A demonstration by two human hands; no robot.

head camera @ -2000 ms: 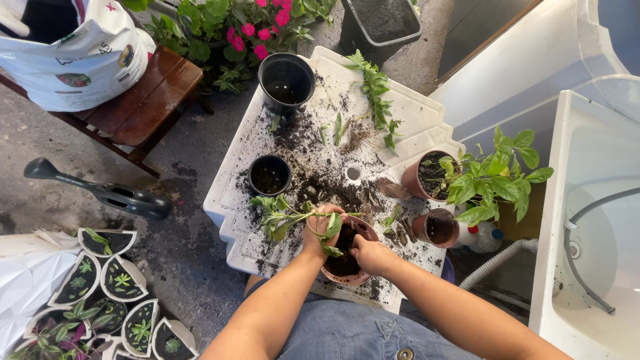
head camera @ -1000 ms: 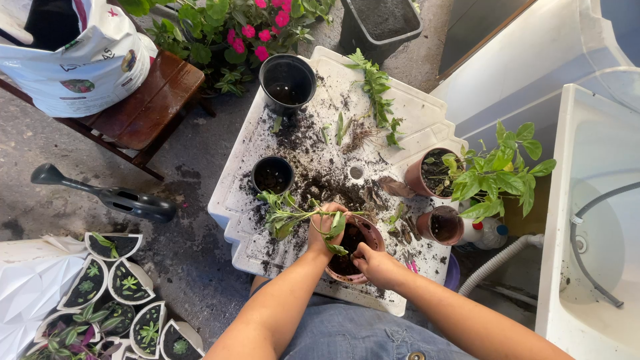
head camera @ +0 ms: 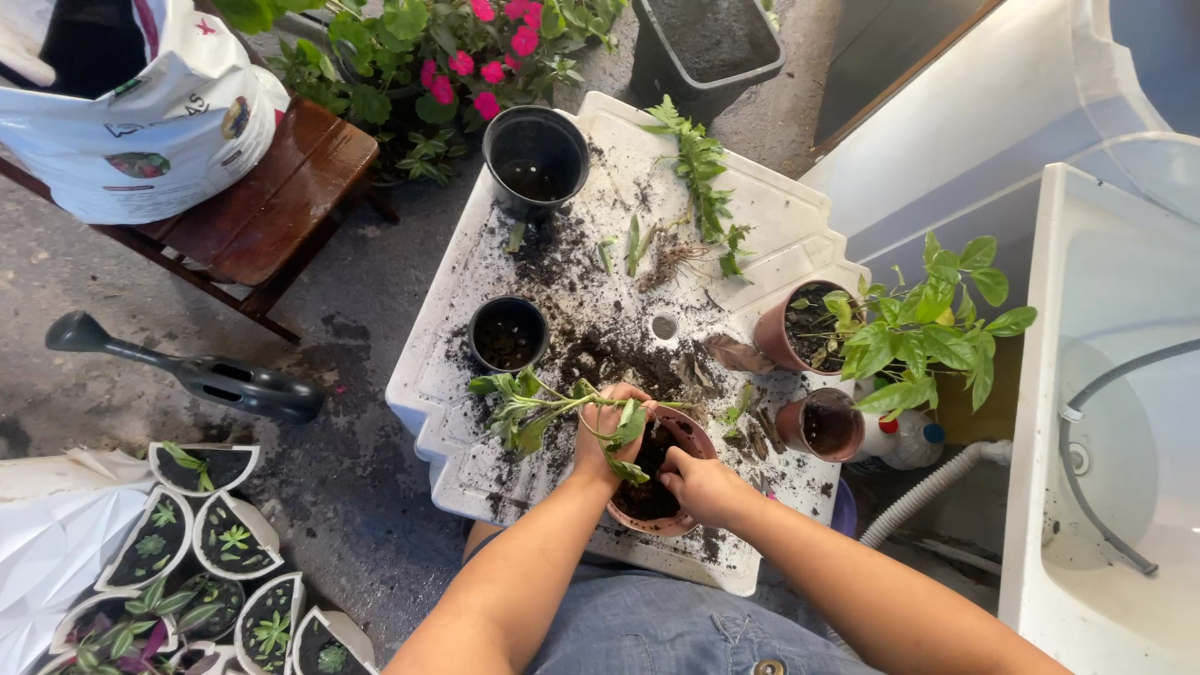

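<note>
My left hand (head camera: 609, 433) is closed on a leafy plant cutting (head camera: 525, 409), its leaves pointing left over the table. Below it stands a terracotta-coloured plastic pot (head camera: 689, 433) with dark soil inside. The fingers of my right hand (head camera: 701, 483) reach into that soil at the pot's right side; whether they grip anything is hidden. Two black plastic pots, a larger (head camera: 536, 155) and a smaller (head camera: 508, 334), stand to the left on the white plastic table (head camera: 797, 211). Loose soil (head camera: 609, 361) and an uprooted fern-like plant (head camera: 701, 178) lie on it.
At the table's right edge are a potted leafy plant (head camera: 784, 328) and a small brown pot (head camera: 820, 424). A white tub (head camera: 1031, 394) stands beyond. Left are a wooden chair (head camera: 272, 197) bearing a white bag (head camera: 178, 112), a black watering can (head camera: 225, 380) and several white planters (head camera: 230, 534).
</note>
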